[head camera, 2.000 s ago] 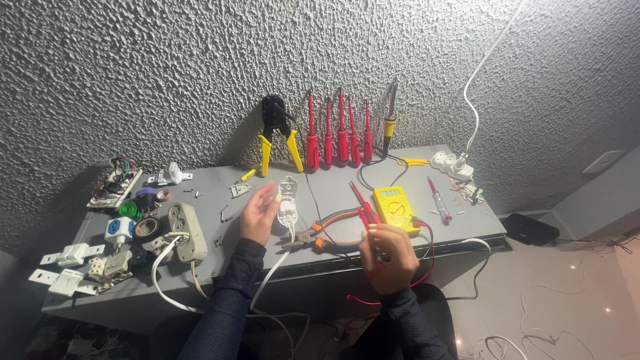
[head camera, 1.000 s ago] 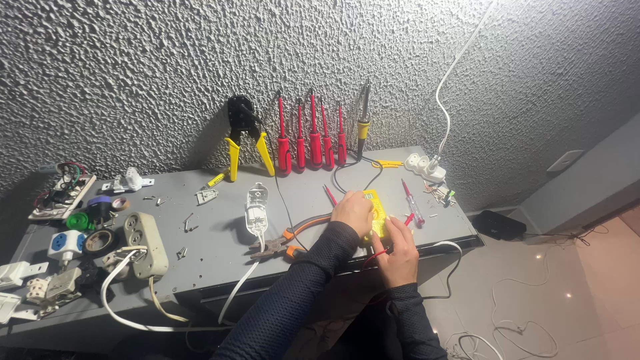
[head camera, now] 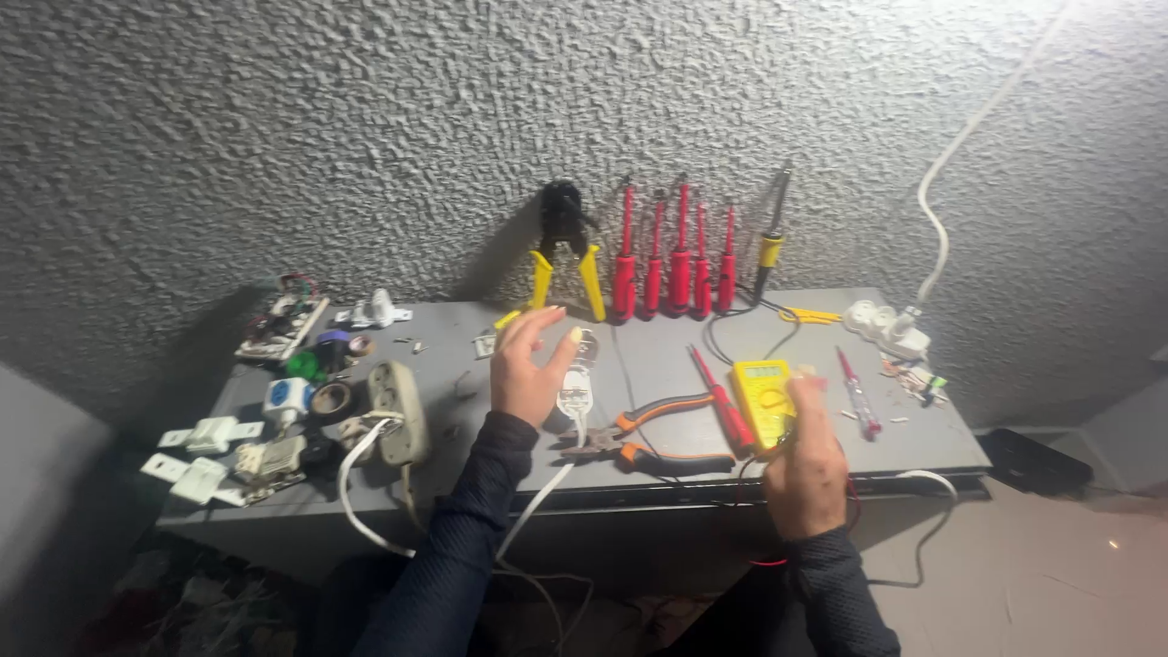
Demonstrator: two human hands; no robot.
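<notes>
My left hand (head camera: pixel 527 370) is spread beside a white plug housing (head camera: pixel 575 391) with a white cable, its transparent-looking cover (head camera: pixel 584 345) just above; no firm hold shows. Over the right edge of a yellow digital multimeter (head camera: pixel 759 392) is my right hand (head camera: pixel 808 456), blurred, and whether it grips a test lead is unclear. Left of the meter lies a red screwdriver (head camera: pixel 730 415). Orange-and-black pliers (head camera: pixel 652 438) rest with their jaws by the white cable (head camera: pixel 538 502).
Wire crimpers (head camera: pixel 566 246), red screwdrivers (head camera: pixel 678 274) and a soldering iron (head camera: pixel 772 237) lean on the textured wall. A power strip (head camera: pixel 399 411), tape rolls (head camera: pixel 330 398) and sockets crowd the left. Right of the meter are a tester screwdriver (head camera: pixel 858 392) and a white socket strip (head camera: pixel 890 330).
My left hand has moved from the multimeter to beside the plug housing. My right hand remains by the meter. The red screwdriver, in my right hand at first, now lies on the table.
</notes>
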